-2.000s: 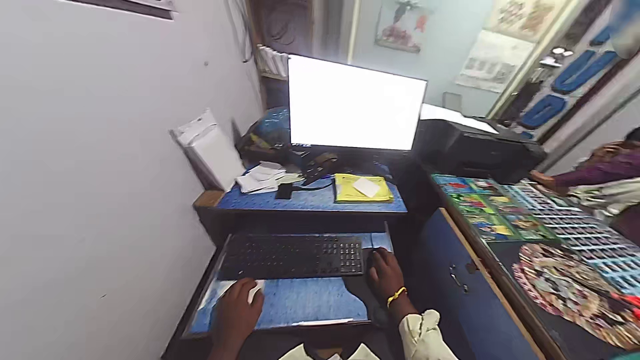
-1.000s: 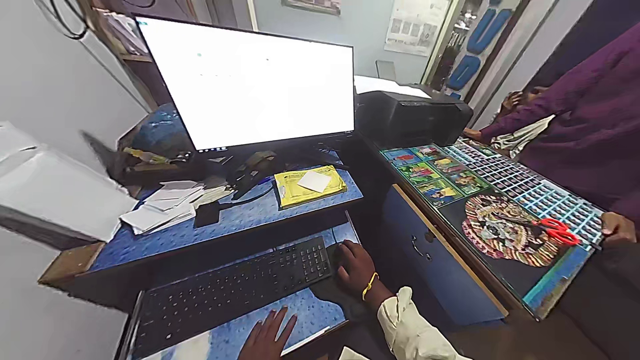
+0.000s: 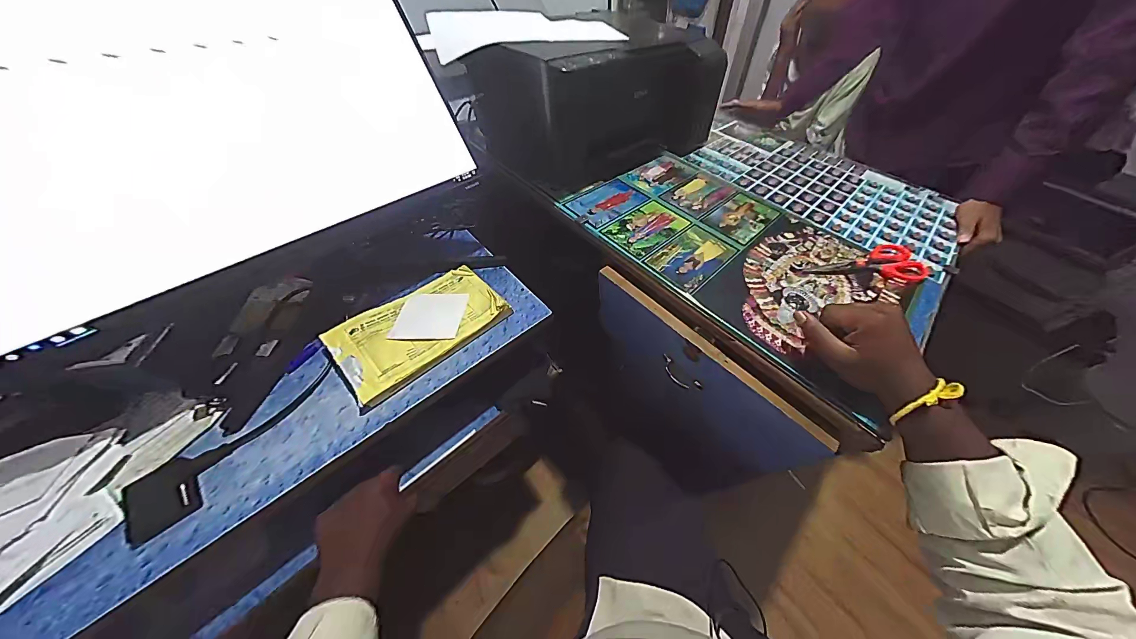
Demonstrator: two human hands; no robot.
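Note:
My right hand (image 3: 865, 342), with a yellow thread at the wrist, rests on the glass-topped counter at the right, over a round collage of pictures (image 3: 790, 275). A small round silvery object (image 3: 797, 303) shows at its fingertips; whether it is held or part of the collage I cannot tell. Just beyond the fingers lie red-handled scissors (image 3: 887, 263). My left hand (image 3: 364, 524) is low at the front edge of the keyboard tray (image 3: 453, 448), its fingers partly hidden in shadow. The keyboard is not visible.
A large lit monitor (image 3: 213, 133) stands at the left, a black printer (image 3: 595, 89) behind. Yellow booklet (image 3: 426, 333), white paper (image 3: 429, 317), black pouch (image 3: 164, 501) and loose papers (image 3: 53, 497) lie on the blue desk. A person in purple (image 3: 958, 98) stands beyond the counter, one hand (image 3: 978, 222) at its edge.
My right hand has left the mouse area and moved right onto the counter by the scissors. My left hand has gone from beside the keyboard to the tray's edge. The view has swung right.

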